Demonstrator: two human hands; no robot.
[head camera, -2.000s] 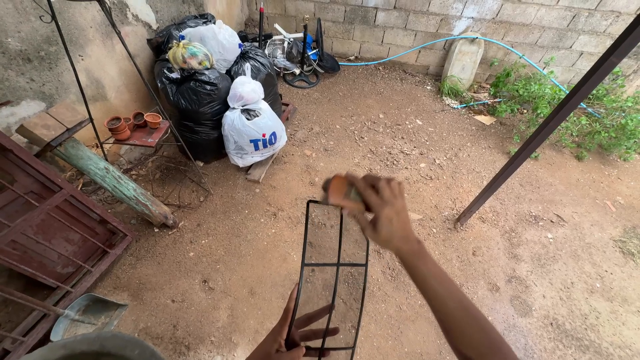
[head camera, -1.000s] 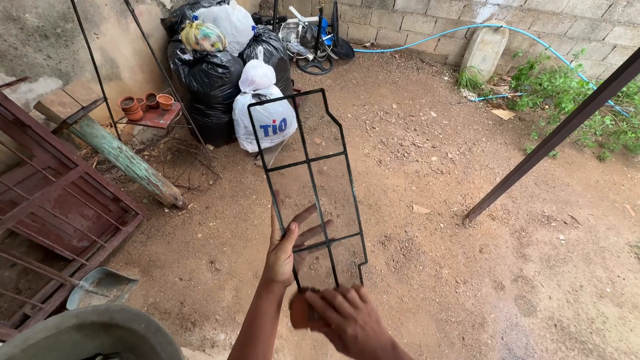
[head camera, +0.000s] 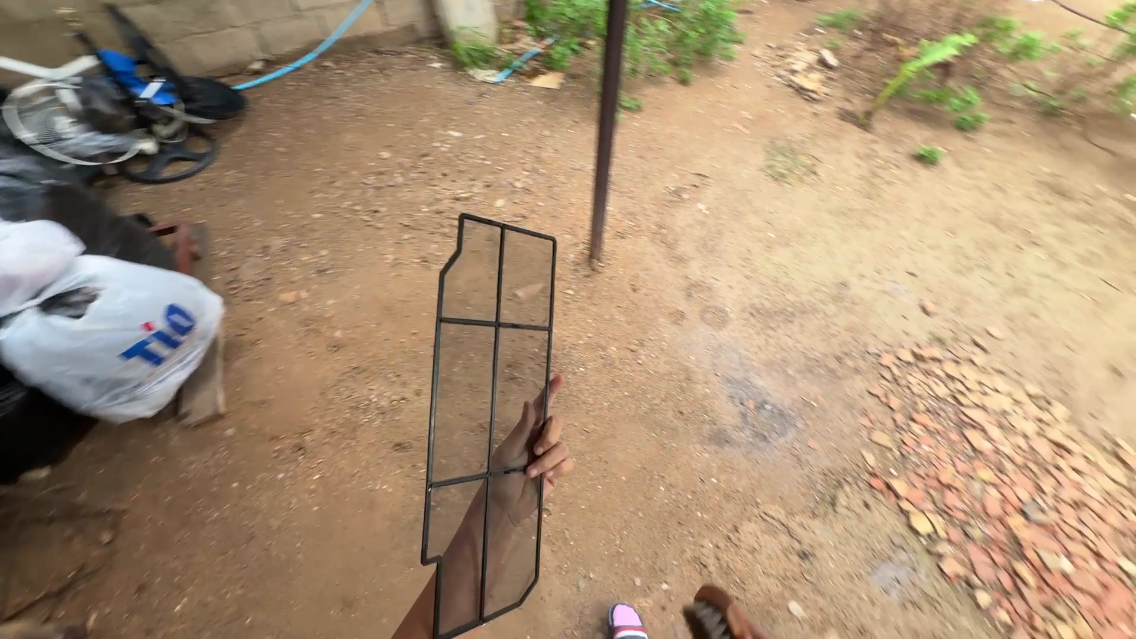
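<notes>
My left hand (head camera: 532, 453) grips the right edge of a black-framed mesh screen (head camera: 470, 390), likely an air filter, from behind. Its fingertips curl round the frame, and the palm and wrist show through the mesh. The screen stands nearly upright in mid-view. At the bottom edge, right of the screen and apart from it, is a brush (head camera: 717, 612) with a brown back and dark bristles. My right hand is not visible; the view's lower edge cuts off whatever is behind the brush.
A dark metal post (head camera: 607, 133) rises from the dirt ground beyond the screen. White and black plastic bags (head camera: 115, 328) lie at left, below a fan and other discarded parts (head camera: 133, 106). Broken tile pieces (head camera: 1021, 497) cover the ground at right. A pink-toed shoe (head camera: 626, 619) shows below.
The brush and right hand have come off the screen's lower end, and the hand has left view. The screen has been turned, its notched edge now at left. The view has swung right.
</notes>
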